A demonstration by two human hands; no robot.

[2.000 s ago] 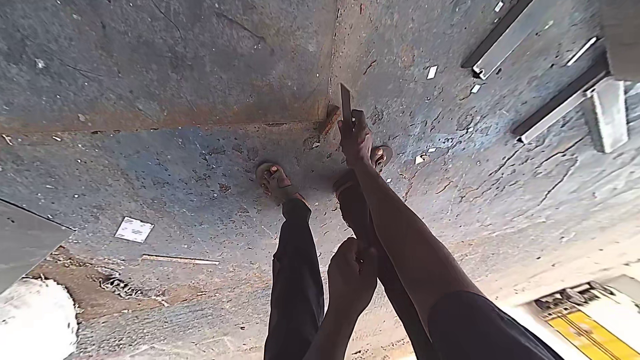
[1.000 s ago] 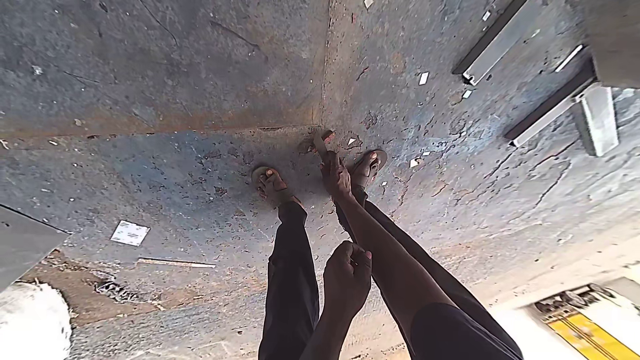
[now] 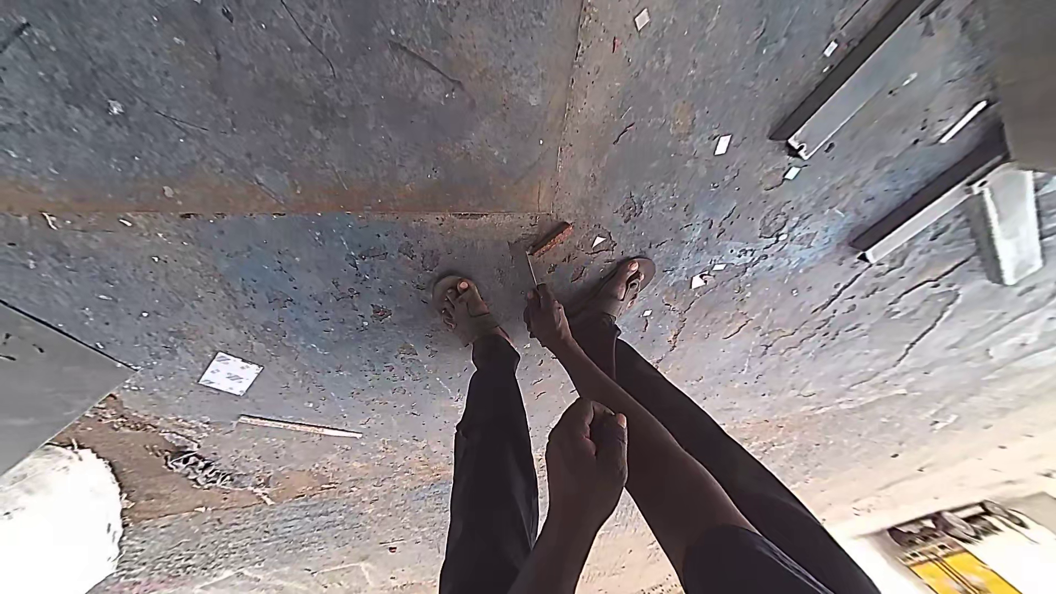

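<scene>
My right hand (image 3: 546, 318) is between my feet in the head view, closed on the dark handle of a thin, flat tool (image 3: 532, 268). The tool's far end lies against or just over the floor, beside a reddish-brown, rough bar-like piece (image 3: 551, 238); whether they touch is unclear. Nearer to the camera, my left hand (image 3: 587, 454) is a closed fist, thumb against the fingers, in front of my right forearm. Nothing shows in it, though its inside is hidden. My feet, in open sandals, stand on either side of the tool.
Metal channel pieces (image 3: 858, 78) and a pale block (image 3: 1013, 223) lie at the right. A patterned white square (image 3: 231, 374) and a thin strip (image 3: 299, 426) are on the worn floor at left, near a grey sheet's edge (image 3: 62, 371). Yellow equipment (image 3: 961, 569) stands at lower right.
My right hand has come down and left in the view with the tool, drawing back toward my body. The left fist has stayed shut in about the same place.
</scene>
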